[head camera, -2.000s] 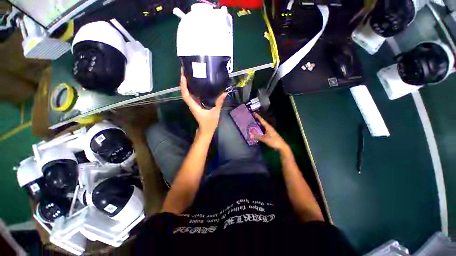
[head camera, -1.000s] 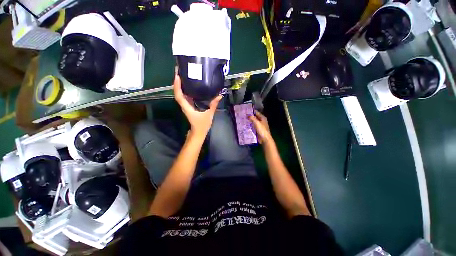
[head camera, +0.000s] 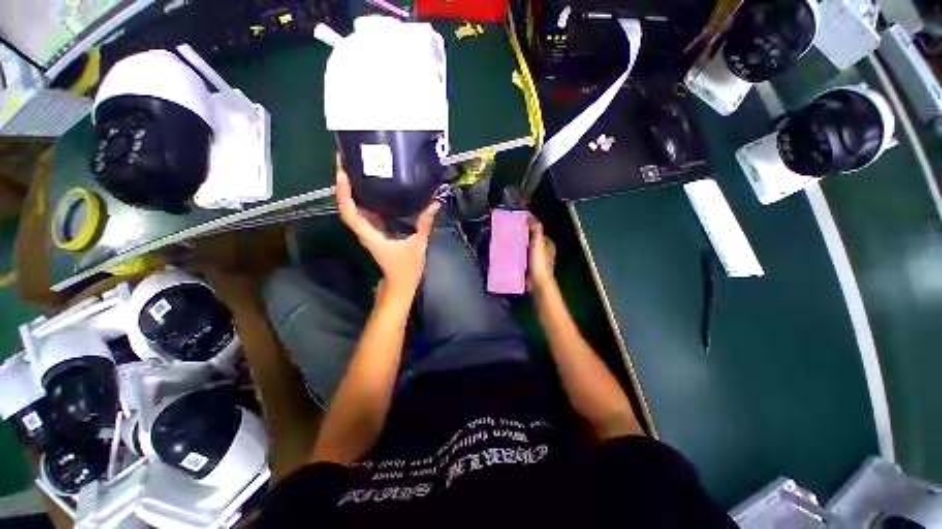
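A dome camera [head camera: 387, 83] with a white hood and black ball is at the front edge of the green bench, its ball towards me. A white label [head camera: 377, 160] with dark print is on the ball. My left hand [head camera: 390, 240] grips the ball from below, thumb and fingers on either side. My right hand [head camera: 539, 253] holds a mobile phone [head camera: 507, 251] upright over the gap between the benches, its pinkish side showing. Most of the right fingers are hidden behind the phone.
Another dome camera [head camera: 155, 134] stands on the bench at left by a yellow tape roll [head camera: 77, 219]. A carton at lower left is piled with cameras [head camera: 186, 320]. The right bench [head camera: 661, 310] bears a white strip [head camera: 723, 227], a dark pen-like stick, a mouse [head camera: 666, 134] and two cameras.
The phone has turned from slanted to upright, and its face now shows plain pink instead of a patterned picture. My left hand stays on the camera. The whole view has shifted slightly.
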